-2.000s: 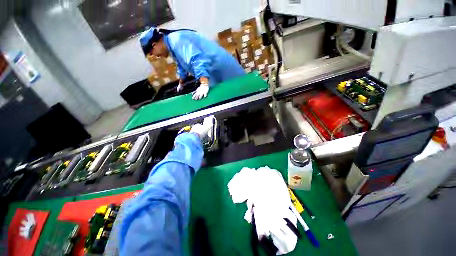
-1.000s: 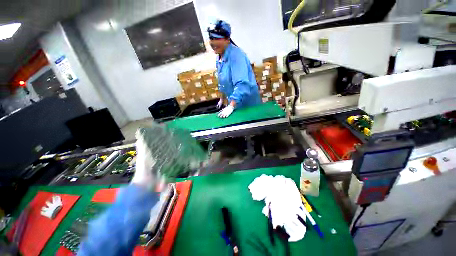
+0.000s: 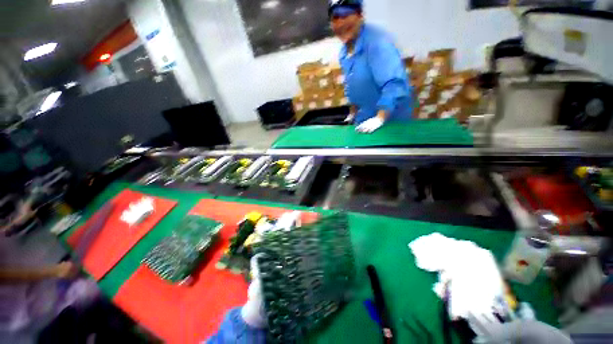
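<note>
My left hand (image 3: 255,295), in a white glove with a blue sleeve, grips the left side of a large green circuit board (image 3: 306,275). The board is raised and tilted over the mat, blurred. My right hand (image 3: 527,330), gloved in white and cut off by the bottom edge, is at the crumpled white cloth (image 3: 460,269); whether it holds anything cannot be told. A power board assembly with yellow parts (image 3: 252,232) lies partly behind the raised board. Another green board (image 3: 181,248) lies on the red pad (image 3: 212,299).
A black-handled tool (image 3: 378,295) lies on the green mat (image 3: 396,235). A solvent bottle (image 3: 527,255) stands at right. A spare glove (image 3: 138,211) lies on a red pad. Beyond, the conveyor (image 3: 316,191) carries several power boards. A person (image 3: 376,74) stands behind another green bench.
My left hand went from the line to lifting a green board, which is now lower and nearer. My right hand has come in at bottom right. The view has turned left.
</note>
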